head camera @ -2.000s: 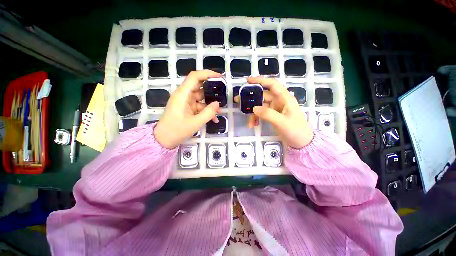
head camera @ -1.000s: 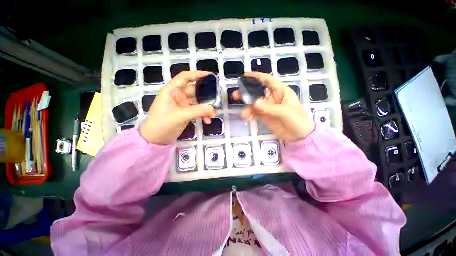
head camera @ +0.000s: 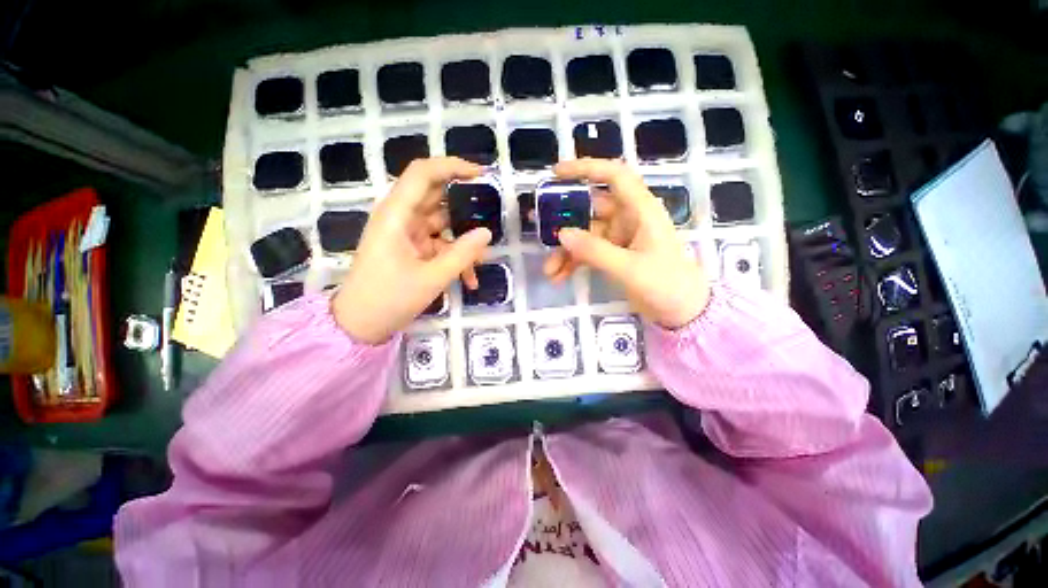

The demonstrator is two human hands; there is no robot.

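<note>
My left hand (head camera: 405, 246) holds a smartwatch head (head camera: 474, 208) by its edges, black glass face up, with small faint marks lit on the screen. My right hand (head camera: 639, 244) holds a second smartwatch head (head camera: 564, 215) beside it, also face up with small lit marks and the thumb at its lower edge. The two watches are apart, both above the white foam tray (head camera: 241, 218). The tray's pockets hold several black-faced watches. Several face-down watches with pale backs (head camera: 555, 348) lie in the near row. Pockets under my hands are partly hidden.
At the left are a red basket (head camera: 109, 345) with thin sticks, a yellow notepad (head camera: 205, 301), a pen (head camera: 169, 327) and a small white square part (head camera: 140, 333). At the right, a clipboard (head camera: 986, 270) lies over a black tray (head camera: 856, 218) holding shiny watches.
The two watches were tilted and blurred one second ago and now face up, more level, with marks lit. The white tray appears shifted slightly left and up in the view.
</note>
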